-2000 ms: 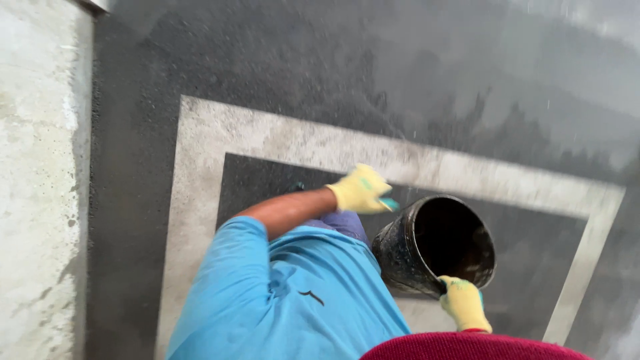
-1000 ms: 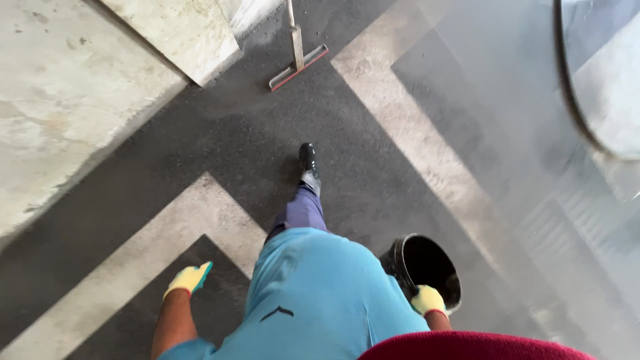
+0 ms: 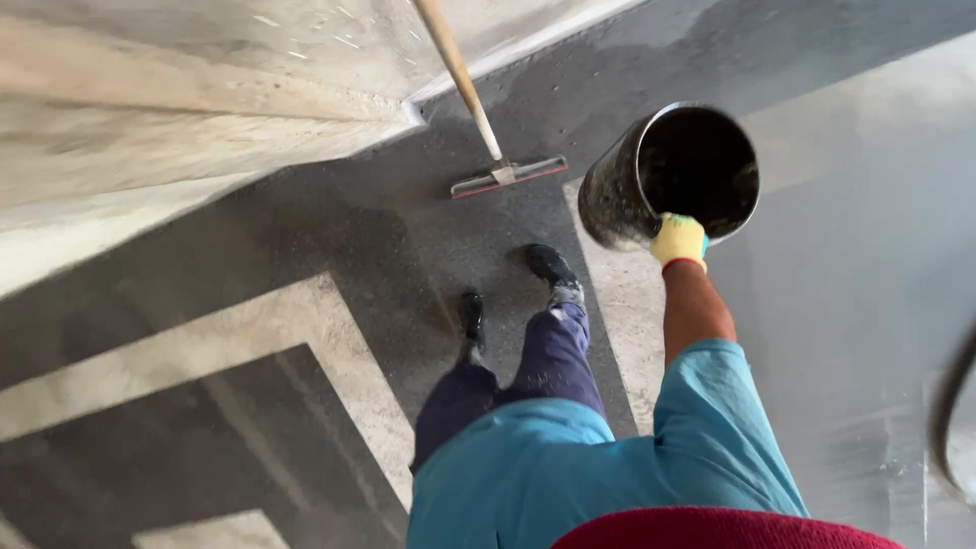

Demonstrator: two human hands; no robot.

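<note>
My right hand [image 3: 680, 242], in a pale yellow knit glove with a teal palm, is closed on the near rim of a black bucket [image 3: 614, 191]. The bucket is tilted, its dark mouth facing me, and it is held out to the right front above the floor. What lies inside is too dark to tell. My left hand is out of view. A floor squeegee [image 3: 509, 177] with a wooden handle stands beyond my boots, its blade on the dark wet floor.
A rough pale wall [image 3: 229, 99] runs along the upper left, with its corner near the squeegee handle. Light bands [image 3: 335, 328] cross the dark floor [image 3: 343, 221]. A dark curved edge [image 3: 949, 412], which I cannot identify, shows at the far right.
The bucket, low beside my body before, is now held farther forward with my right arm stretched out. My left hand has left the view. The view has turned toward the wall and squeegee.
</note>
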